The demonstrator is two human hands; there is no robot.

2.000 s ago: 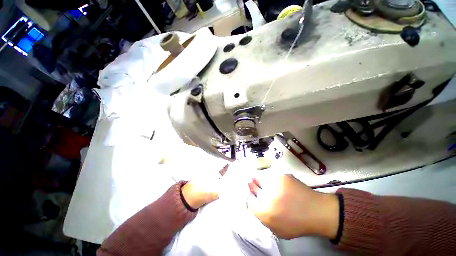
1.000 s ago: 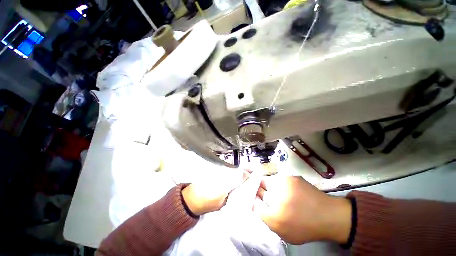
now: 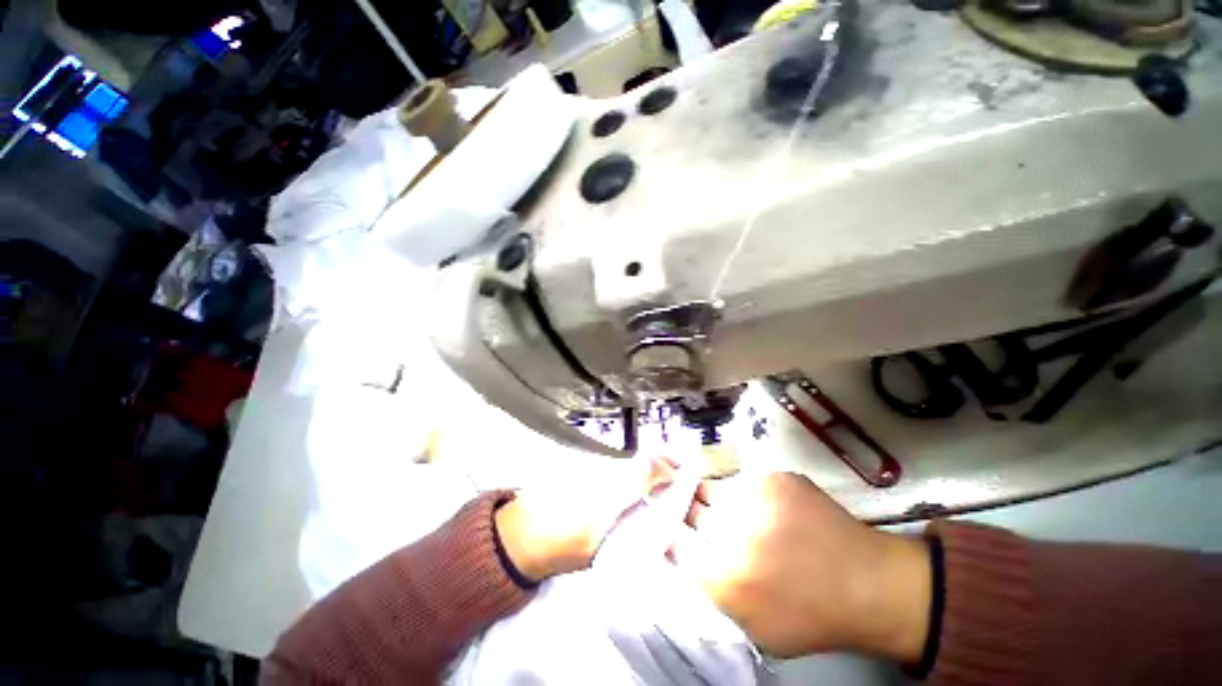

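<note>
White cloth [image 3: 603, 623] lies under and between my hands below the cream sewing machine head [image 3: 925, 228]. My left hand [image 3: 560, 520] holds the cloth near the needle area, fingertips partly washed out by glare. My right hand [image 3: 791, 556] pinches the cloth just right of it, fingers curled. A narrow white fold runs between the fingertips towards the presser foot [image 3: 710, 418]. The needle cannot be made out in the glare. A ribbed tension dial [image 3: 662, 365] sits above. White thread runs down the head.
Red thread snips [image 3: 842, 432] and black scissors [image 3: 958, 379] lie under the machine arm. A white tape roll [image 3: 489, 161] and a brown core [image 3: 432, 114] stand behind the head. More white cloth [image 3: 335, 181] is heaped at left on the white table [image 3: 239, 536]. Dark clutter fills the far left.
My left hand has moved slightly right and up towards my right hand since the oldest frame. Both hands keep hold of the cloth. The view has shifted slightly.
</note>
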